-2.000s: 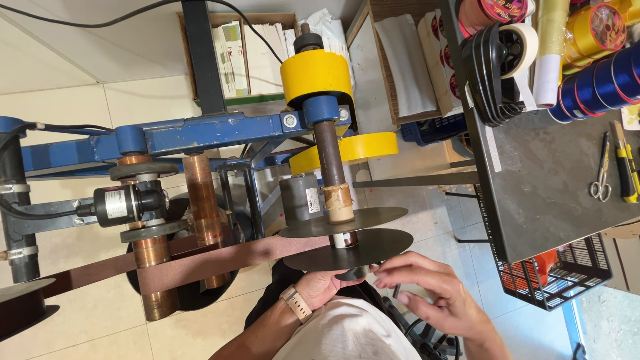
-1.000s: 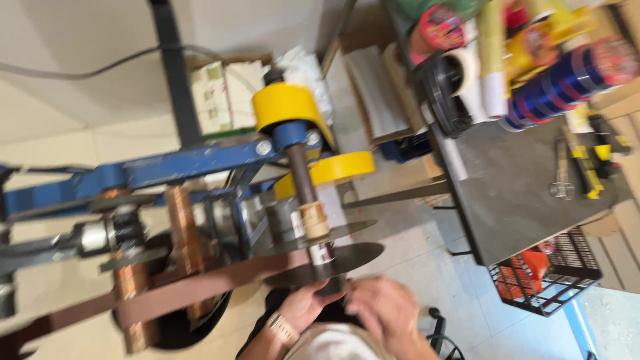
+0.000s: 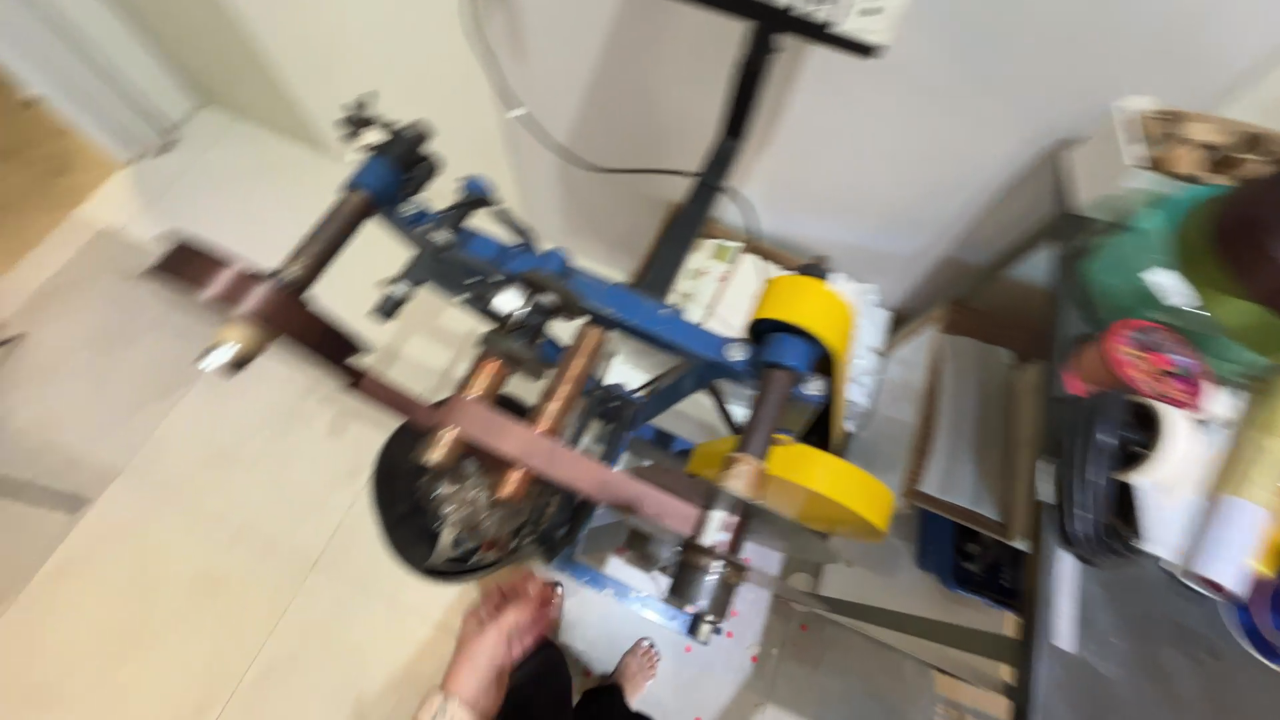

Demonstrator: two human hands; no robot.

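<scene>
My left hand (image 3: 505,625), blurred, is at the bottom centre below the black round bin under the machine. It looks empty, with its fingers partly spread, and touches nothing that I can see. My right hand is out of view. A brownish-pink ribbon (image 3: 560,465) runs slantwise from the roller shaft (image 3: 325,240) at the left, past two copper-coloured rollers (image 3: 565,400), to the shaft (image 3: 765,410) at the right. A dark metal collar (image 3: 705,580) is at that shaft's lower end. A yellow wheel (image 3: 830,485) and a yellow guard (image 3: 805,305) are beside the shaft.
The blue machine frame (image 3: 640,325) spans the middle. The black bin (image 3: 405,510) holds clear scraps. My bare foot (image 3: 637,668) is on the floor near the frame's base. On the right, a dark table (image 3: 1150,640) bears ribbon spools and rolls. Cartons stand behind.
The view has swung left. My hands have come away from the right shaft's end; my left hand is now lower left of it, my right out of view. The black discs there no longer show.
</scene>
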